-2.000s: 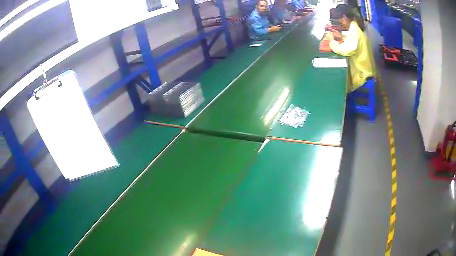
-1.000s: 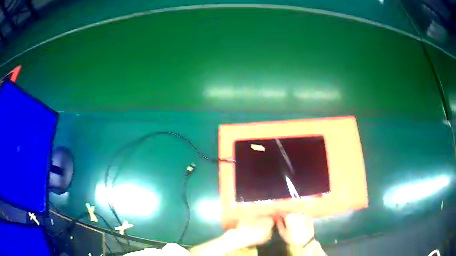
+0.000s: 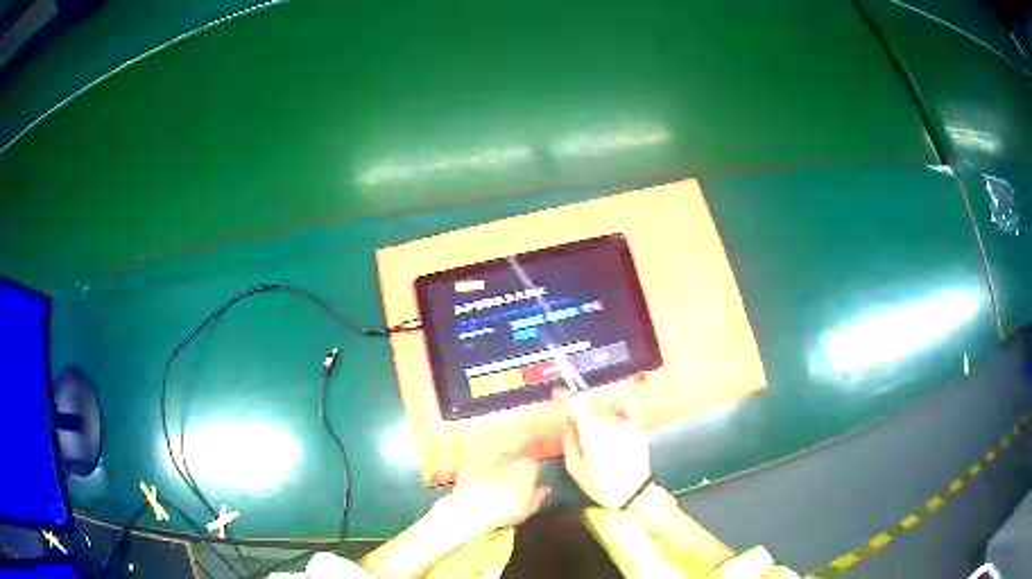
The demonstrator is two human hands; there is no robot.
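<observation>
The black tablet (image 3: 535, 325) lies on the orange foam pad (image 3: 702, 283), its screen lit with white text, blue lines and yellow, red and grey buttons. A thin black test cable (image 3: 272, 290) meets the tablet's left short edge. My left hand (image 3: 500, 491) rests at the pad's front edge, fingers loosely spread, holding nothing. My right hand (image 3: 608, 448) is at the tablet's front edge with a finger extended near the red button; whether it touches the screen is hard to tell. It holds nothing.
A second black cable (image 3: 326, 402) lies left of the pad, its plug end free. A monitor (image 3: 28, 407) with a blue screen stands at the far left. Pale yellow crosses (image 3: 223, 520) hold cords near the bench edge. A crumpled clear bag (image 3: 1002, 204) lies at the right.
The tablet's screen has gone from dark to lit. My right hand has moved up from the pad's edge to the tablet's front edge. The view has shifted, earlier from along the bench to down at it.
</observation>
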